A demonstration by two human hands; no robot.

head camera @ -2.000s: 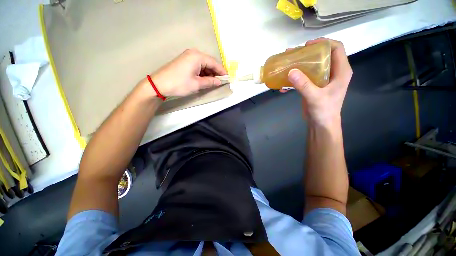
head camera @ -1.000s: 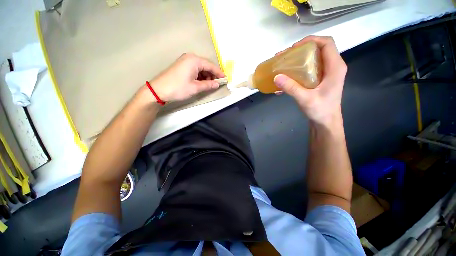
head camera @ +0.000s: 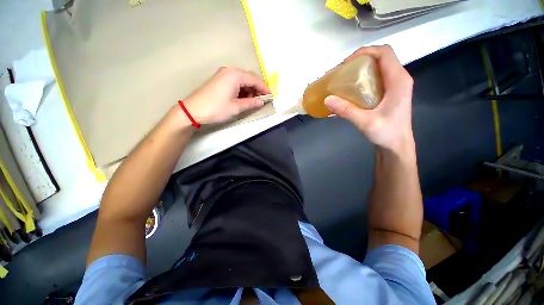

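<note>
A large grey-beige bag panel point(head camera: 155, 65) lies flat on the table, with yellow edge binding point(head camera: 67, 104) along its left and right sides. My left hand point(head camera: 229, 95) lies over the panel's near edge and pinches the hem flap point(head camera: 266, 97) at the lower right corner between thumb and fingers. My right hand point(head camera: 385, 101) grips the glue bottle point(head camera: 346, 86), which holds amber liquid. The bottle is tilted with its pale nozzle pointing left at the corner. The nozzle tip is close to the corner; glare hides whether it touches.
The white table point(head camera: 304, 36) has its near edge just below the panel. More panels point(head camera: 411, 11) lie at the upper right. A crumpled white cloth point(head camera: 25, 95) rests on a white board point(head camera: 37, 164) at left, beside yellow-edged panels point(head camera: 15, 196). A round bucket point(head camera: 151, 223) stands below the table.
My right hand has drawn the bottle slightly left and tilted it more, nozzle lower. My left hand keeps its pinch at the corner. The view has shifted slightly.
</note>
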